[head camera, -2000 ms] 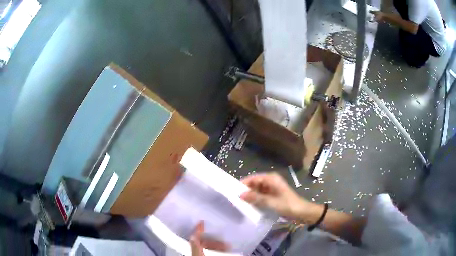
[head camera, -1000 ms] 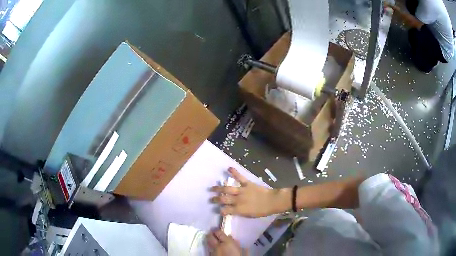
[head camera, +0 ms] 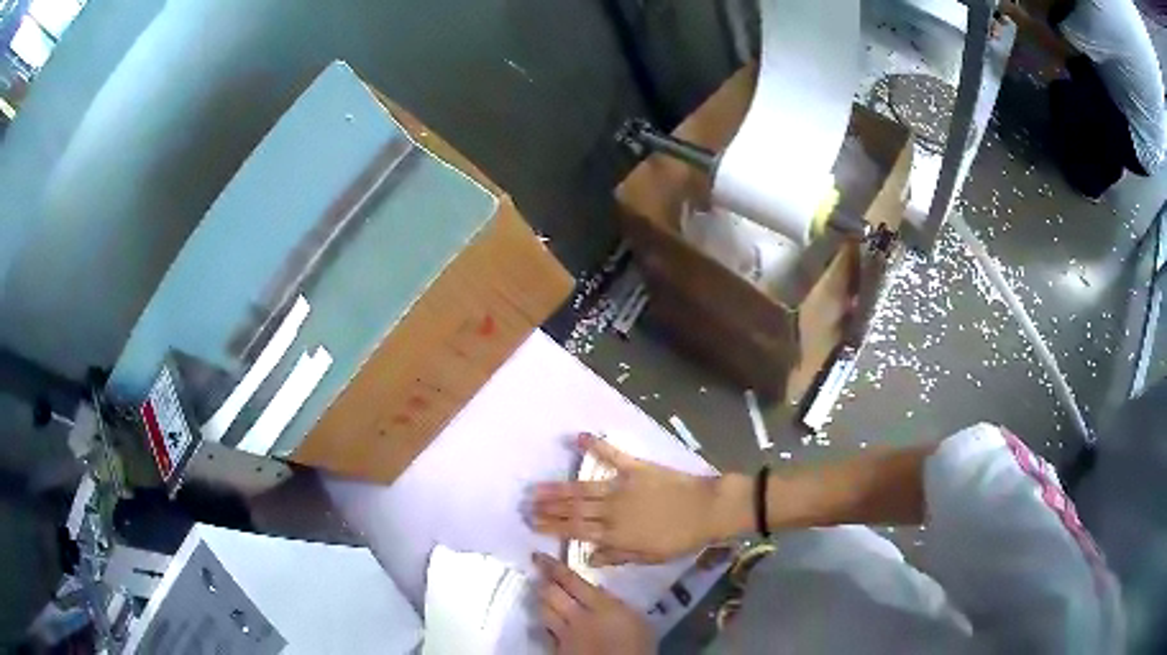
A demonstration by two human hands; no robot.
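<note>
White cut sheets [head camera: 591, 476] lie as a small narrow pile on the pale bench top [head camera: 480, 441]. My right hand [head camera: 640, 509] lies flat over them with fingers spread, covering most of them. My left hand [head camera: 582, 614] touches their near end at the bottom of the picture and is partly cut off by the edge. Another white stack [head camera: 476, 601] with a layered edge stands just left of my left hand. How firmly either hand holds the sheets is hidden.
A carton [head camera: 435, 346] with a grey-green top board and loose strips [head camera: 288, 399] stands at left. A white control box [head camera: 275, 589] is at lower left. Beyond the bench, a white web roll [head camera: 787, 141] hangs over an open carton [head camera: 717, 288]. Waste chips cover the floor. A person crouches at upper right.
Two seconds ago both hands held a white sheet or stack above the bench. Since one second ago the hands have stayed on the narrow pile, and the camera view has shifted slightly.
</note>
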